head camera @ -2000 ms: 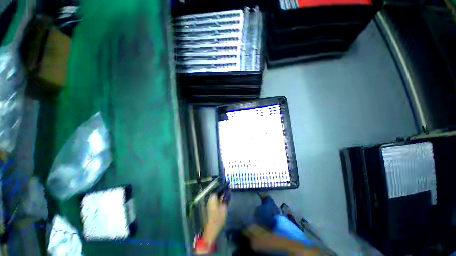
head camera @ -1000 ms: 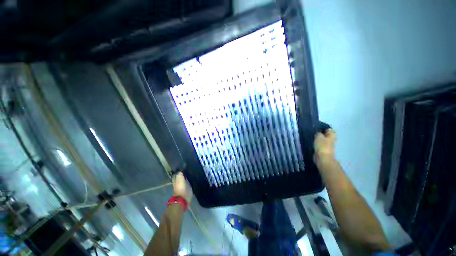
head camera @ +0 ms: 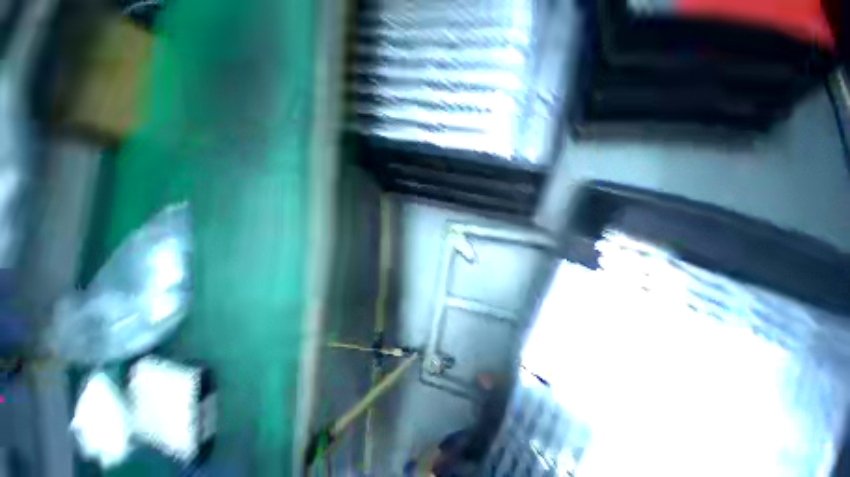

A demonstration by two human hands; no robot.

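Observation:
A large black tray fills the lower right, tilted and cut off by the right and bottom edges. The silver strips in it are mostly washed out by glare. A small reddish spot and a blurred skin-toned shape show beside the tray's left edge at the bottom; I cannot tell whether either is part of my left hand. My right hand is not in view.
The green bench runs down the left, with a clear plastic bag, a box of white parts and a brown box. Stacked trays of silver strips stand behind. A metal frame is on the floor.
The view has swung back toward the green bench. The tray has shifted to the lower right of the picture. Both forearms, seen clearly holding its sides before, no longer show clearly.

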